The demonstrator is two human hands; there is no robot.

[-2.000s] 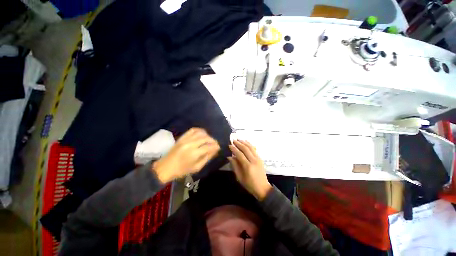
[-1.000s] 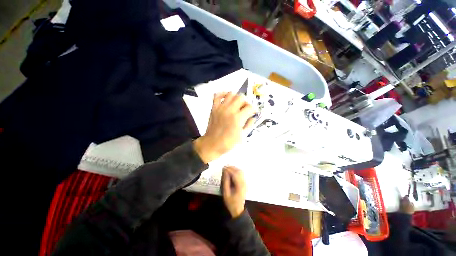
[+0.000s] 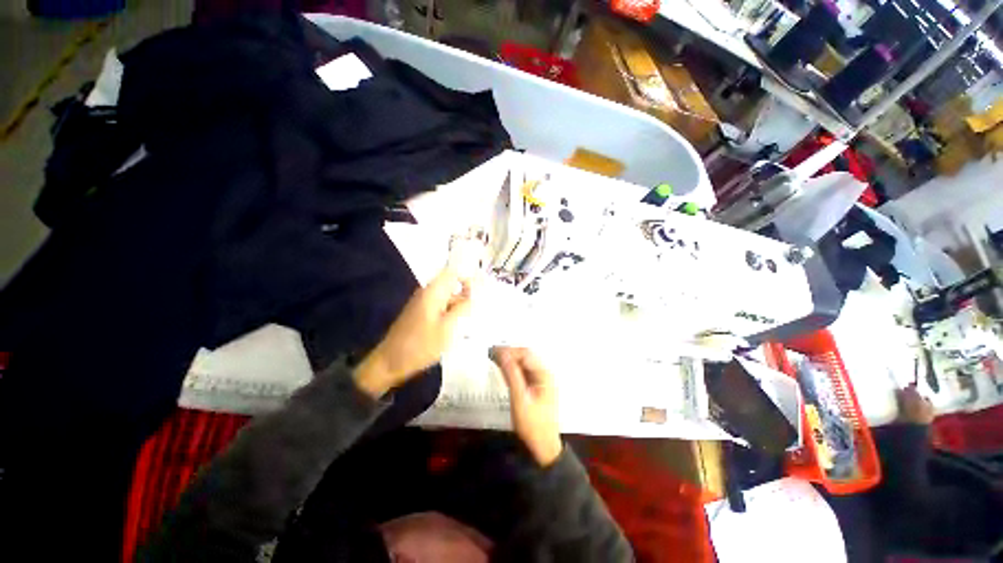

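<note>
The dark garment [image 3: 253, 209] lies heaped on the left of the white table, with a white label [image 3: 344, 72] on it. The white sewing machine [image 3: 671, 258] stands to its right. My left hand [image 3: 423, 330] is raised in front of the machine's needle end, fingertips pinched together; whether something small is between them is too blurred to tell. My right hand [image 3: 532, 398] is over the machine bed [image 3: 594, 385] near the front edge, its thumb and forefinger close together at a small dark thing I cannot make out.
A pale blue tub [image 3: 528, 105] stands behind the machine. A red basket [image 3: 182, 473] is under the table at left. An orange-red basket [image 3: 841, 423] with bagged items is at right, beside a black item [image 3: 753, 407]. Another person's hand [image 3: 913, 405] shows at far right.
The view has turned to show more of the workshop at right. My left hand went up to the machine head and has come back down and left. My right hand's fingers have shifted.
</note>
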